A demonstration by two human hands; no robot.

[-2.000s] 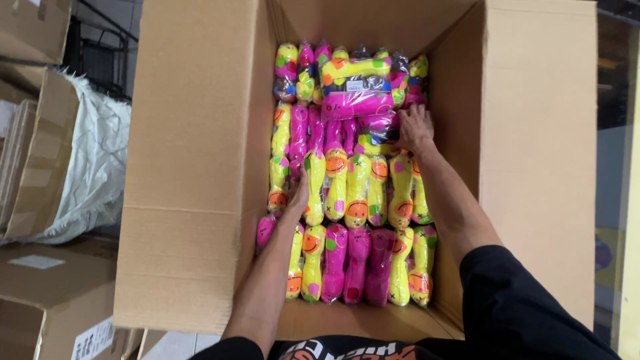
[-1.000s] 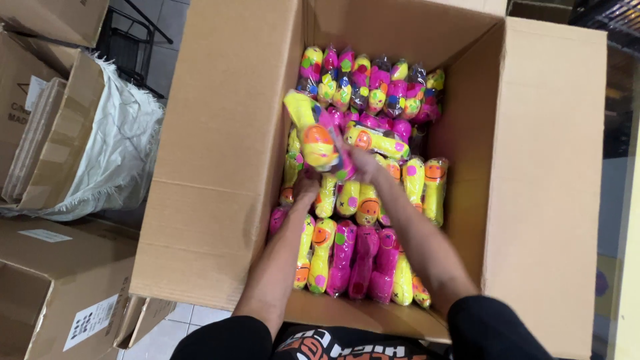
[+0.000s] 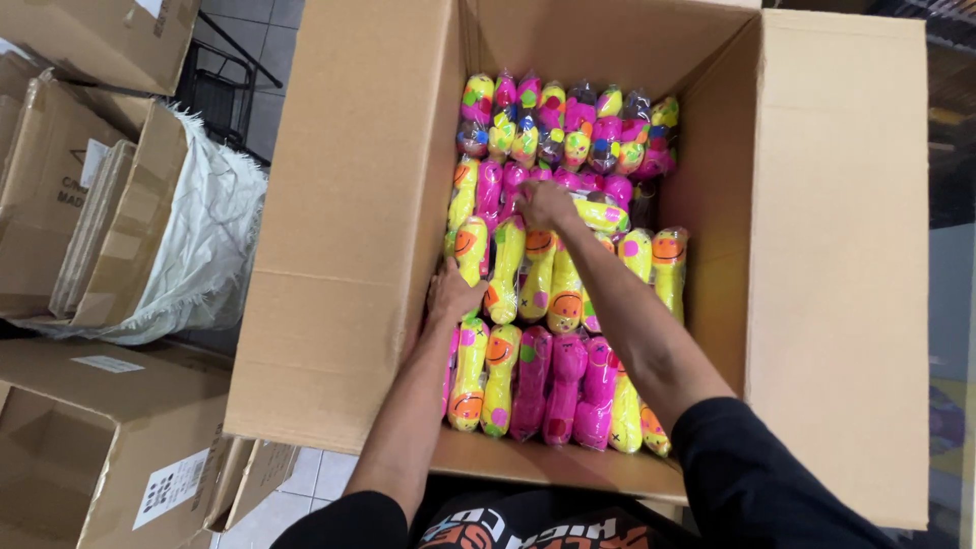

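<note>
Inside a large open cardboard box [image 3: 343,221], bagged plush toys in yellow, pink and other bright colours stand in rows. My left hand [image 3: 455,293] is at the box's left wall, its fingers on a yellow plush toy [image 3: 470,248] with an orange smiling face. Farther in, my right hand [image 3: 545,206] reaches down among the pink toys; its fingertips are partly hidden, and whether they grip one is unclear. Just right of that hand, a yellow plush toy [image 3: 601,216] lies crosswise on the row. Nearest me is a row of yellow and pink toys [image 3: 564,389].
The box's wide flaps [image 3: 839,267] spread out to both sides. At the left are other cardboard boxes [image 3: 53,427], flattened cardboard [image 3: 95,229] and a white woven sack [image 3: 202,229]. A black metal frame [image 3: 221,91] stands on the tiled floor behind them.
The plush toy bundle held up between my hands one second ago is no longer raised. My left hand is now lower at the left wall, and the crosswise toys seen on top at the back earlier are gone from there.
</note>
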